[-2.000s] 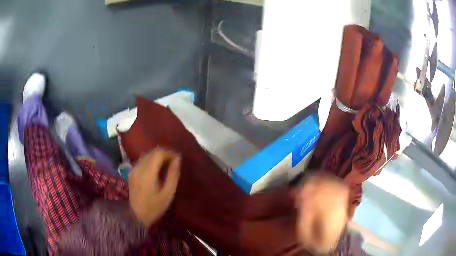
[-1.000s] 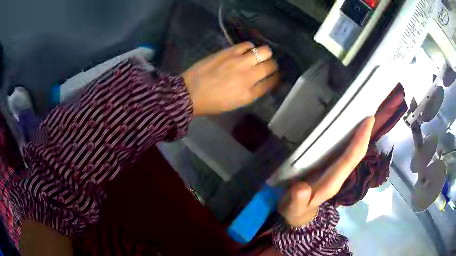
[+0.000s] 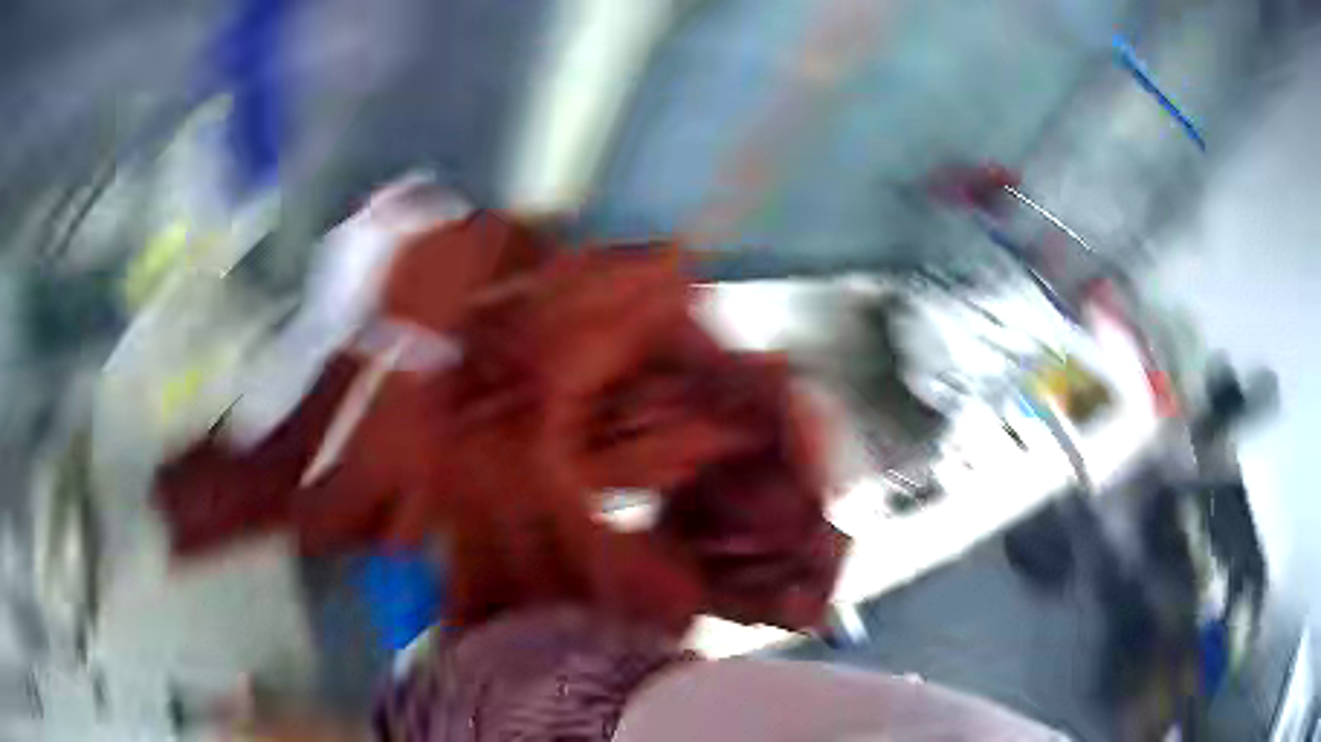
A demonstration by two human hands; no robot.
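The view is strongly blurred. A heap of rust-brown garment pieces point(image 3: 580, 392) fills the middle, with folds hanging towards the lower edge. A purple patterned sleeve point(image 3: 536, 681) shows at the bottom centre, against the lower side of the heap. No hand can be made out at its end. A smooth pale pinkish shape point(image 3: 826, 707) lies beside the sleeve at the bottom edge; I cannot tell what it is. Neither my left hand nor my right hand can be seen.
A white table top point(image 3: 942, 522) runs behind and right of the heap, with blurred dark and yellow things on it. A blue patch point(image 3: 394, 594) shows below the heap. Pale cloth or bag point(image 3: 326, 312) lies at the upper left. Dark blurred shapes stand at the right.
The view has swung from the machine and the floor beneath it to the rust-brown heap. Both hands, visible earlier around the white machine, have gone from sight.
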